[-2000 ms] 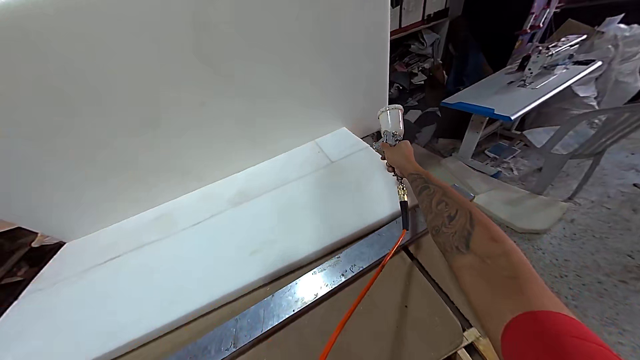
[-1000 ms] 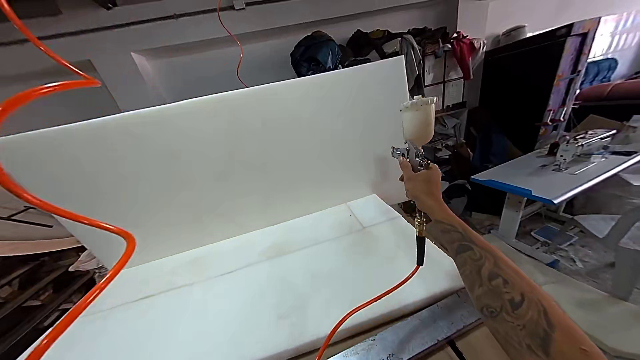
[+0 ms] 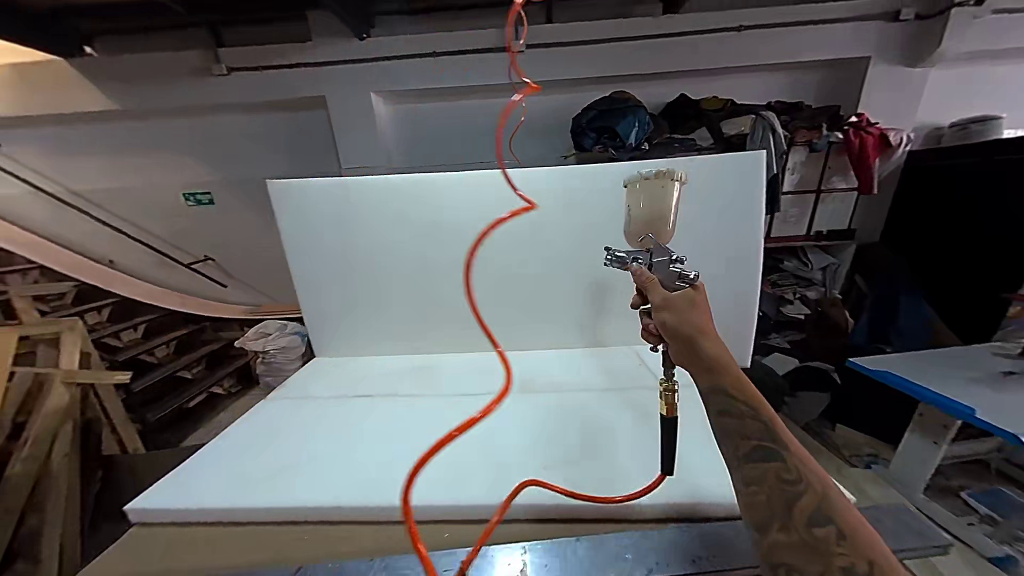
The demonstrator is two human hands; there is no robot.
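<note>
My right hand [image 3: 680, 320] is closed round the handle of a metal gravity-feed spray gun [image 3: 656, 262], whose nozzle points left. A cloudy plastic cup [image 3: 653, 210] sits upright on top of the gun. From the brass fitting under the handle an orange coiled air hose [image 3: 488, 320] dips below the frame and rises to the ceiling. Behind the gun stands a white foam slab [image 3: 400, 256], upright along the back of another white foam slab [image 3: 448, 440] that lies flat. My left hand is not in view.
A metal strip [image 3: 592, 552] runs along the near edge of the work surface. At left are wooden frames [image 3: 56, 416] and a white sack [image 3: 276, 348]. A white table with a blue edge [image 3: 960, 384] stands at right, and bags and clothes [image 3: 612, 124] are piled behind the upright slab.
The view has swung up and left. My right hand, still holding the spray gun, has risen from beside the lying slab's right end to in front of the upright slab.
</note>
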